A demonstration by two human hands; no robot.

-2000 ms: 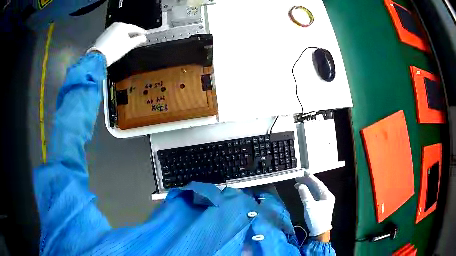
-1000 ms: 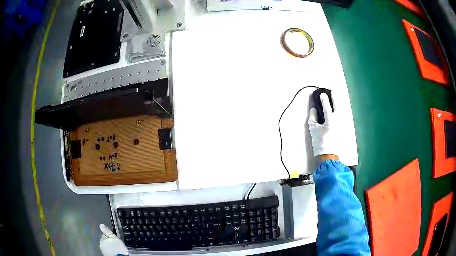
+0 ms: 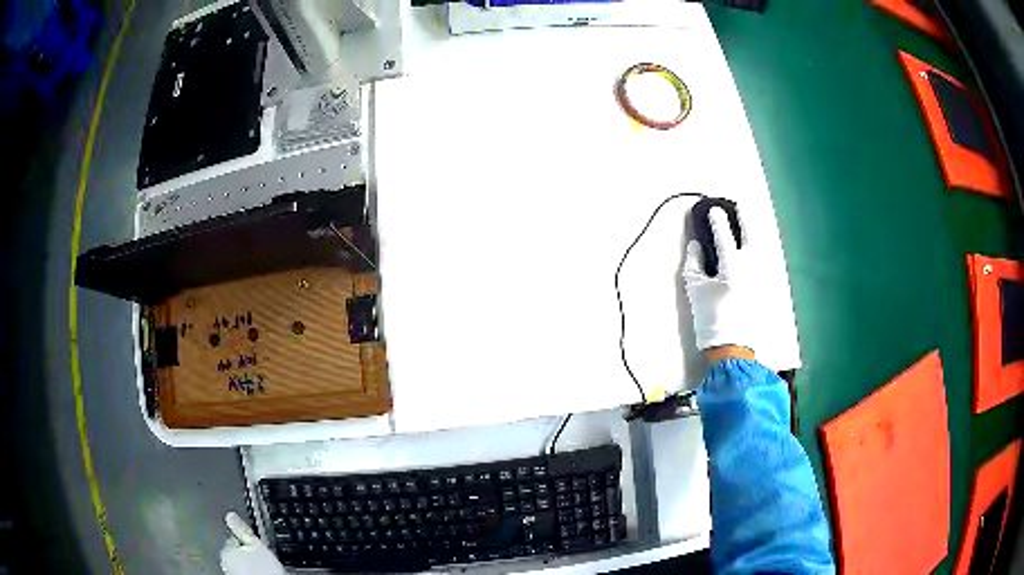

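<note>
My right hand [image 3: 714, 286], in a white glove, rests on the black computer mouse [image 3: 705, 234] on the right side of the white table. The mouse's thin cable curves to the left and down to the table's front edge. My left hand [image 3: 249, 553], also gloved, is at the bottom left beside the keyboard's left end, partly cut off by the picture's edge; it holds nothing that I can see. The brown ribbed test fixture [image 3: 270, 376] lies at the table's left with nothing on it. Its black cover [image 3: 225, 242] stands raised at the back edge.
The black keyboard [image 3: 438, 511] is on the pull-out tray. A tape roll [image 3: 654, 97] lies on the table. Behind the fixture are a black plate [image 3: 204, 96] and a metal stand [image 3: 320, 34]. The green bench [image 3: 837, 270] at right bears orange-red pads [image 3: 893, 472], several with dark tablets.
My left hand has left the fixture cover and moved down beside the keyboard. My right hand has moved from the tray's front edge up onto the mouse. The view has shifted.
</note>
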